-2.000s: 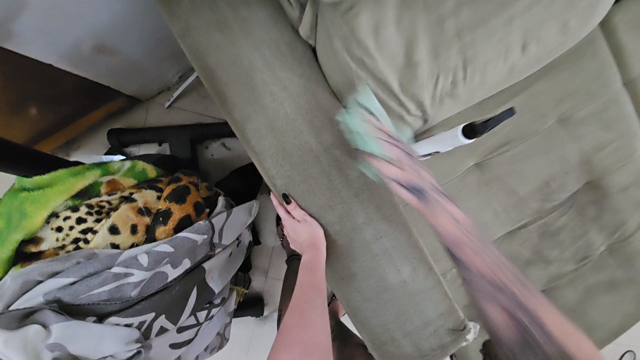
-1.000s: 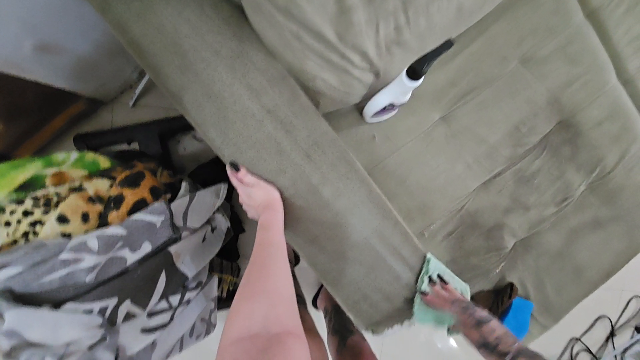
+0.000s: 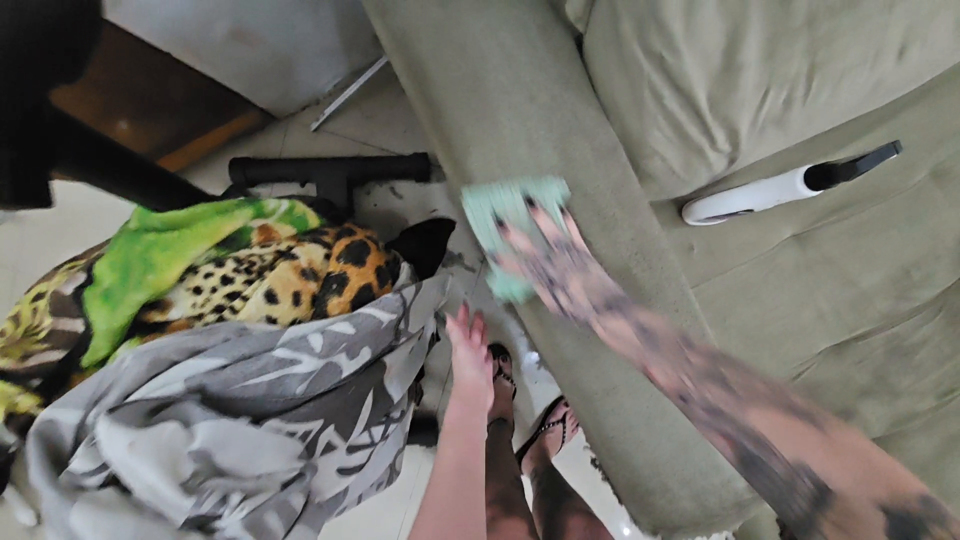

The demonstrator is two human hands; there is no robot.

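Note:
My right hand (image 3: 551,259) presses a mint-green cloth (image 3: 517,196) onto the olive-green upholstered sofa armrest (image 3: 637,390), its fingers spread over the cloth. Part of the cloth hangs over the armrest's left edge. Nothing shows in my left hand (image 3: 471,352), which is off the armrest, beside a grey and white patterned fabric (image 3: 225,420); whether it touches that fabric I cannot tell. On the sofa seat, against the back cushion, lies a white handheld device (image 3: 757,196) with a black end.
Piled at the left are a leopard-print and green plush blanket (image 3: 225,289) and the grey fabric. Behind them stand a black metal frame (image 3: 330,171) and a brown wooden piece (image 3: 150,90). My sandalled feet (image 3: 551,427) are on the tiled floor beside the armrest.
My right hand and the cloth have moved from the armrest's front end up to its left edge. My left hand has come off the armrest's side. The view has shifted.

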